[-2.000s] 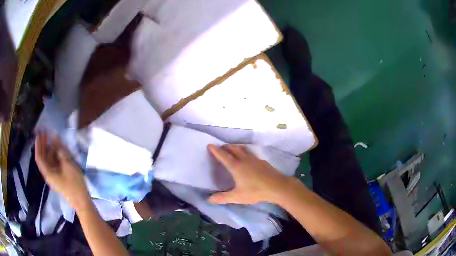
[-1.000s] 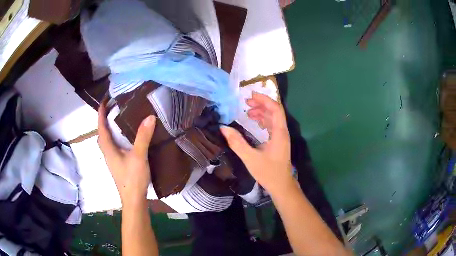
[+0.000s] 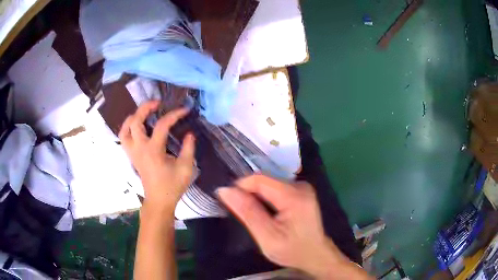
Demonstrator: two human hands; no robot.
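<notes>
A bundle of brown cut panels (image 3: 117,104) with layered pale pieces (image 3: 199,201) lies on the white bench. Crumpled light blue sheer strips (image 3: 164,64) lie across its upper part. My left hand (image 3: 161,145) is over the middle of the bundle, fingers apart and bent; its fingertips touch or nearly touch the dark cloth. My right hand (image 3: 281,213) is at the bundle's lower right, fingers curled and thumb close to them. It is blurred, and whether it pinches any cloth cannot be told. Striped layered edges (image 3: 235,146) fan out between the hands.
Black-and-white pieces (image 3: 52,172) lie to the left. More brown cloth (image 3: 226,27) is behind the bundle. The white bench (image 3: 265,109) has a worn right edge beside the green floor (image 3: 371,126). A blue slatted basket (image 3: 457,232) stands at the lower right.
My right hand has moved down from the blue strips and its fingers have curled. My left hand has moved right onto the bundle's middle. Layered edges now spread toward the lower right.
</notes>
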